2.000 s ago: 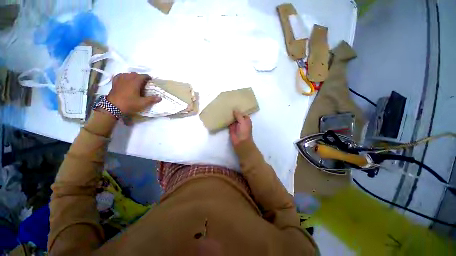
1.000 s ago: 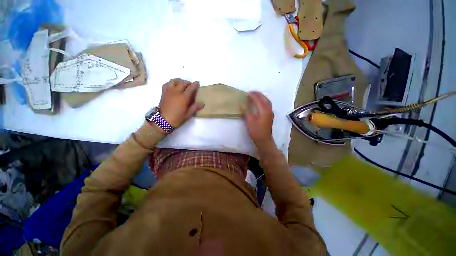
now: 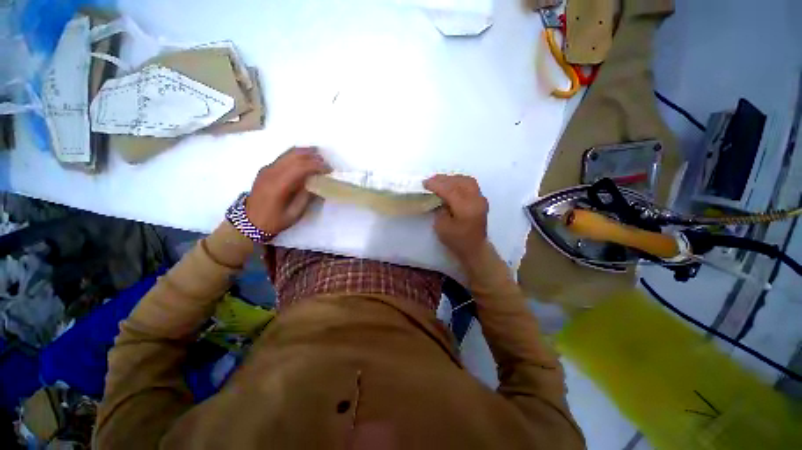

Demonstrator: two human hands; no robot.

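Note:
A khaki cut piece [image 3: 374, 199] is held at both ends near the table's front edge. A white strip with faint marks shows along its far side; whether it is one piece or a few layers I cannot tell. My left hand [image 3: 286, 189] grips its left end, thumb and fingers closed on it. My right hand [image 3: 459, 209] grips its right end. A bundle of khaki pieces [image 3: 189, 66] with a white marked top piece [image 3: 158, 104] lies to the left. Another bundle with a white top piece [image 3: 69, 97] and white ties stands beside it.
A steam iron [image 3: 607, 230] lies at the right on a long khaki offcut [image 3: 585, 145], beside a small metal plate [image 3: 623, 165]. Orange-handled scissors [image 3: 563, 66] lie partly beneath a tan template [image 3: 589, 31]. A yellow-green sheet [image 3: 677, 360] is at lower right. Blue sacks [image 3: 88, 338] lie below left.
My left hand has left the khaki bundle and now holds the piece with my right hand. Its khaki face lay toward me; now it is tilted or folded, showing a white strip.

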